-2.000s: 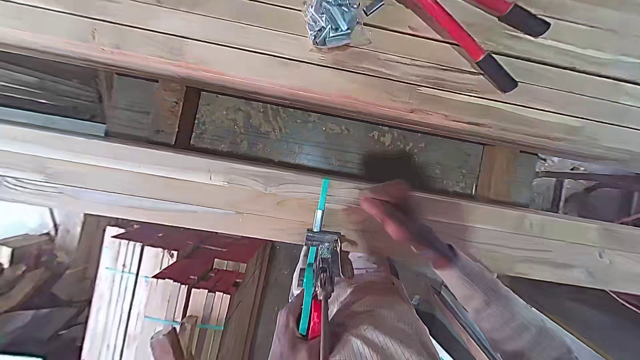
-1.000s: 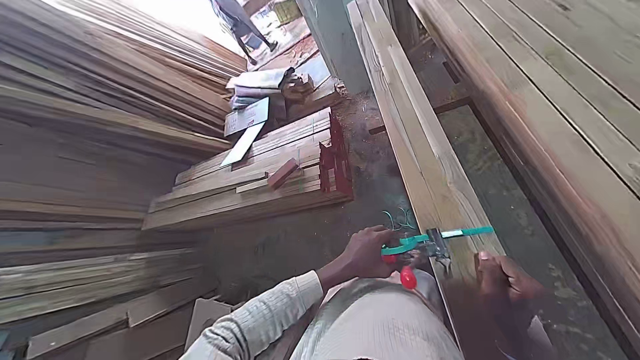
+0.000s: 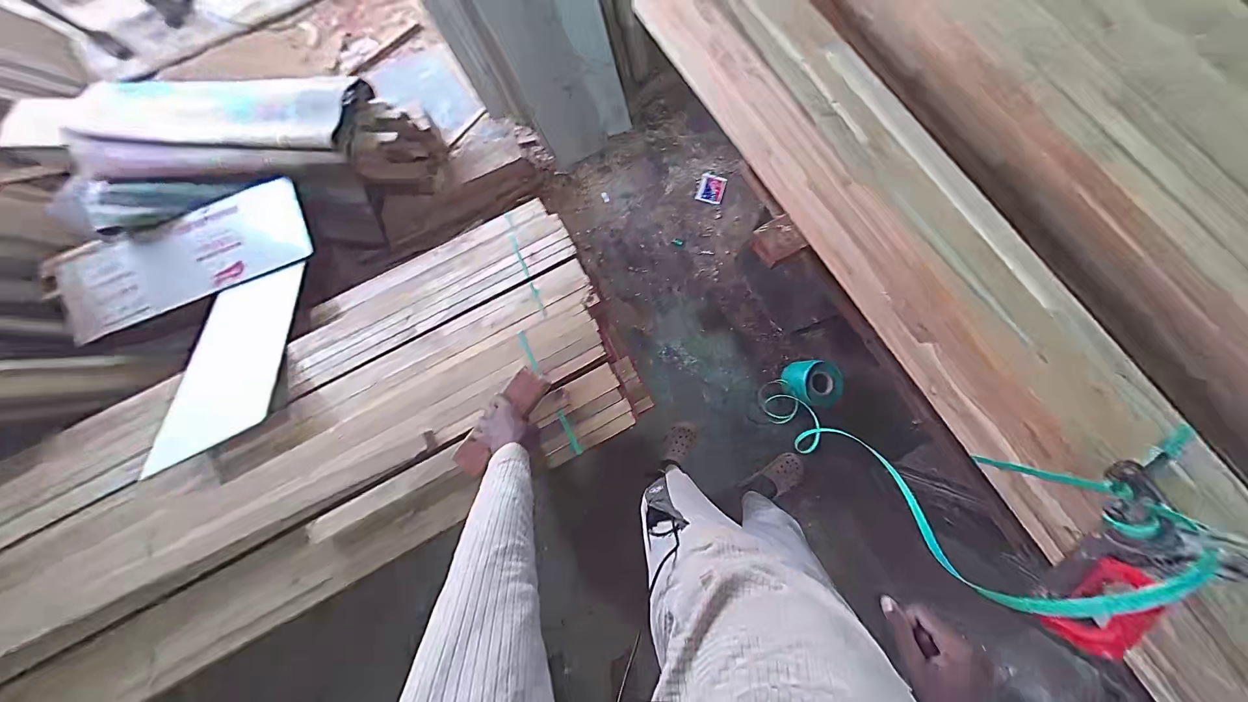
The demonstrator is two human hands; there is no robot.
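Observation:
My left hand (image 3: 503,425) grips a reddish wooden block (image 3: 526,390) over the strapped stack of wooden boards (image 3: 429,380). Low at the right, my right hand (image 3: 941,648) is apart from the tool, its fingers partly curled and nothing visible in it. Beyond it, a metal strapping tool (image 3: 1136,497) with a red part (image 3: 1107,609) sits at the long wooden beam (image 3: 936,322). Green strap (image 3: 912,507) runs from the tool down to a green roll of strap (image 3: 811,382) on the floor.
Rolled sheets (image 3: 214,112), a printed carton panel (image 3: 195,258) and a white strip (image 3: 229,366) lie on the boards at left. A small printed packet (image 3: 711,188) is on the littered floor (image 3: 673,283). A grey post (image 3: 546,78) stands at the back.
My left hand has left the strapping tool and taken hold of the reddish block, which lay on the board stack. My right hand has moved away from the beam. The view has turned toward the stack.

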